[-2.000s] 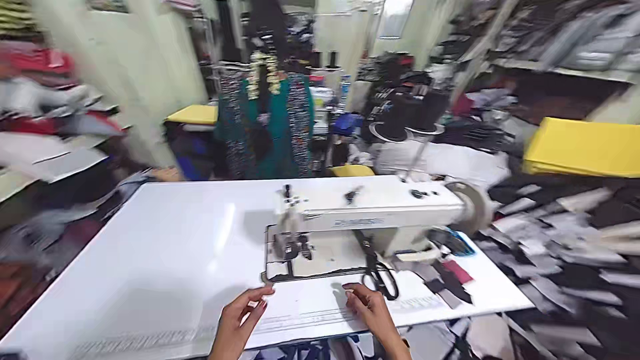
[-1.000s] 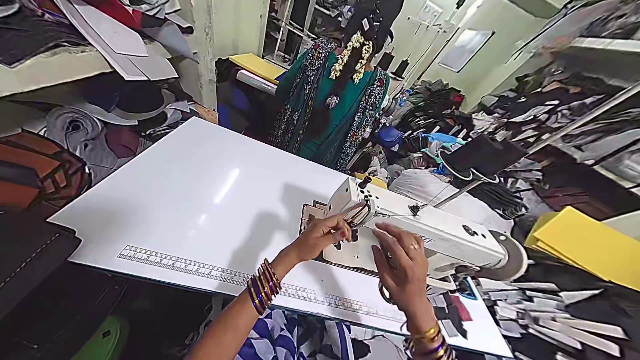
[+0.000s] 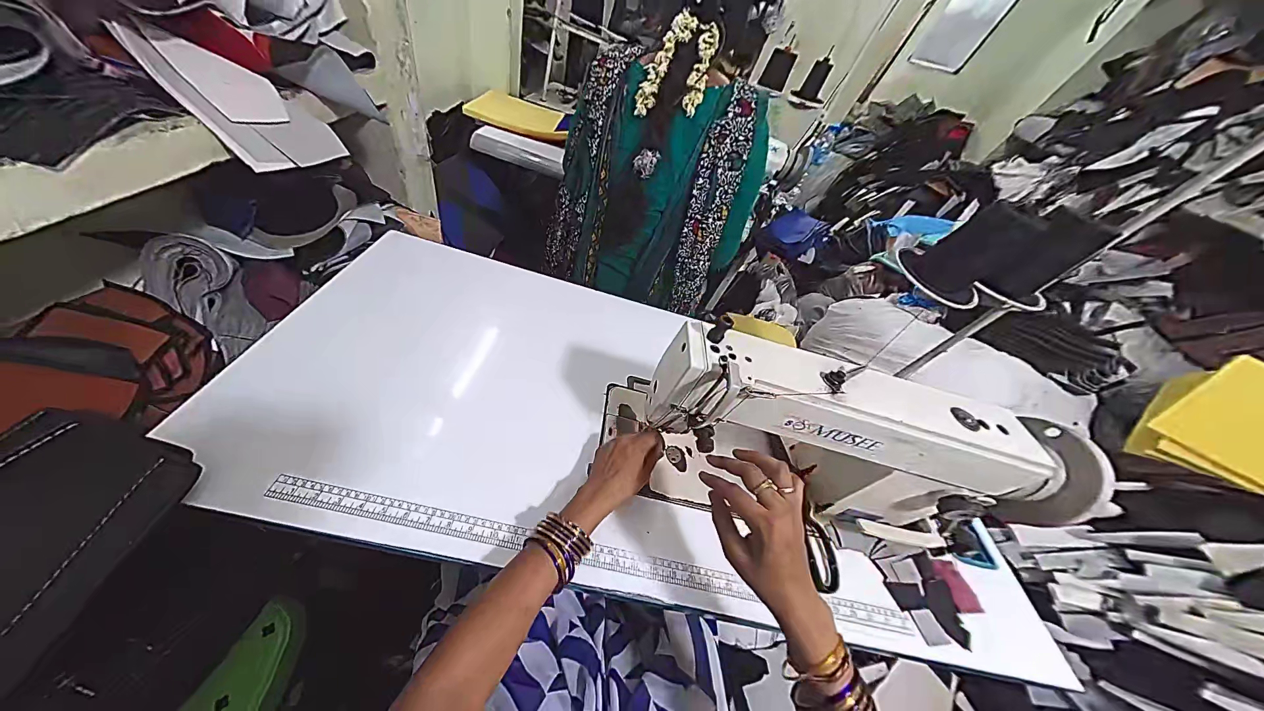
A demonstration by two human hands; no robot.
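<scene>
A white industrial sewing machine (image 3: pixel 869 415) stands on a white table (image 3: pixel 395 375) with a ruler scale (image 3: pixel 395 509) along its front edge. My left hand (image 3: pixel 629 464) is at the needle area, its fingertips close together under the machine's head; whether they pinch thread is too small to tell. My right hand (image 3: pixel 760 513) is raised just right of it, fingers spread and curved, with nothing visible between them. Black-handled scissors (image 3: pixel 822 553) lie by the machine bed, partly behind my right hand. Two black thread cones (image 3: pixel 963 257) stand behind the machine.
Small fabric scraps (image 3: pixel 928 592) lie on the table's right end. More cut pieces (image 3: pixel 1155 592) are heaped beyond it. A person in green (image 3: pixel 662 197) is past the far edge. A black padded item (image 3: pixel 89 513) is at the left, and yellow sheets (image 3: pixel 1210 425) are at the right.
Both hands have moved from the table's front edge up to the machine's head. Since one second ago, my left hand has gone in under the head by the needle. The view has turned and come closer.
</scene>
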